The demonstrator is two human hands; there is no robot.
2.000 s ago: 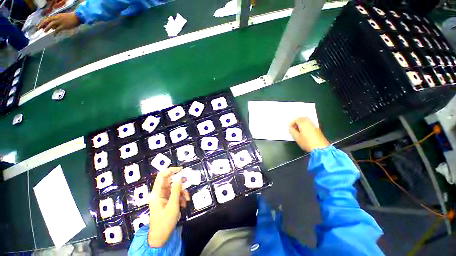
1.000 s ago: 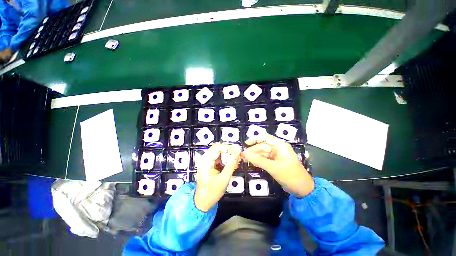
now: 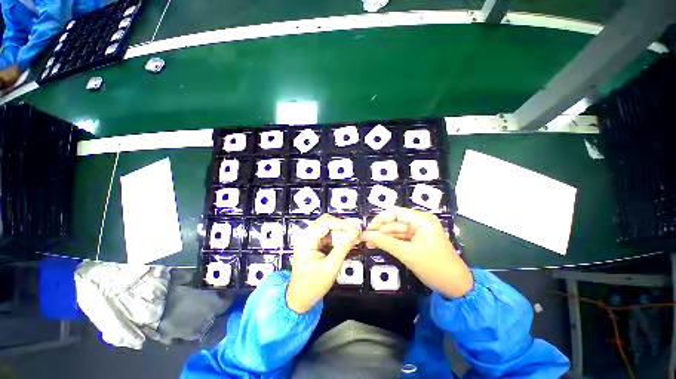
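Note:
A black blister tray lies in front of me, with white square parts with dark round centres in its pockets. My left hand is over the lower middle of the tray, thumb and fingers closed on a white part, mostly hidden by the fingers. My right hand is beside it, its thumb and index finger pinched together at the part's right edge. Whether a small piece is between the right fingertips is too small to tell. A white sheet lies right of the tray.
A second white sheet lies left of the tray. Black tray stacks stand at far left and far right. Two small units lie on the green belt. A grey post rises at upper right. A person's blue sleeve shows at upper left.
Since two seconds ago, my right hand has left the white sheet and joined my left hand over the tray. The view has turned. In the last second the hands have barely moved.

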